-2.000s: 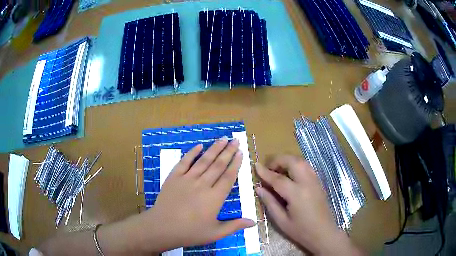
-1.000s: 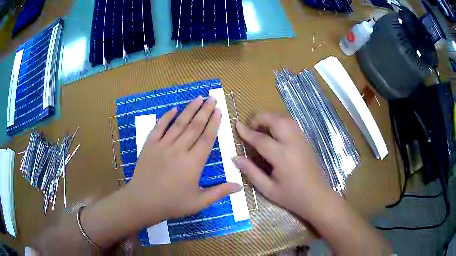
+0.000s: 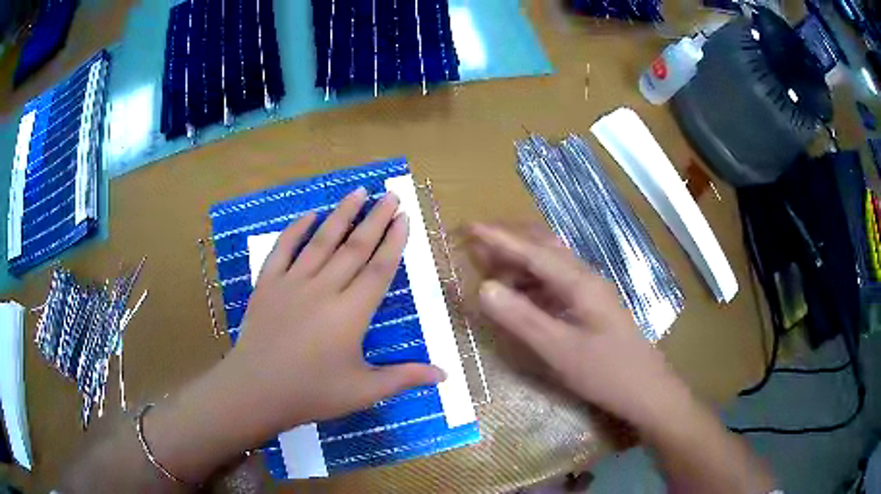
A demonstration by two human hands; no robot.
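Note:
A blue solar cell string (image 3: 391, 338) with pale lines lies flat before me. A white strip (image 3: 432, 307) runs down its right part and another white strip (image 3: 303, 452) down its left part, partly hidden by my hand. A thin busbar ribbon (image 3: 462, 314) runs along the tab ends at the right edge. My left hand (image 3: 314, 318) lies flat on the panel, fingers apart, holding nothing. My right hand (image 3: 551, 314) is just right of the panel, blurred, thumb and fingers slightly apart; I cannot tell if it holds anything.
Loose ribbons (image 3: 82, 333) lie left, a parallel ribbon bundle (image 3: 604, 232) right, beside curved white strips (image 3: 667, 203). A white bottle (image 3: 671, 70) and grey round unit (image 3: 749, 106) with cables stand at the right. Dark cell stacks (image 3: 220, 63) and a finished panel stack (image 3: 58, 159) lie beyond.
The view has shifted, so the panel appears higher and further left than at first. My left hand stays on the panel. My right hand has moved slightly away from its right edge.

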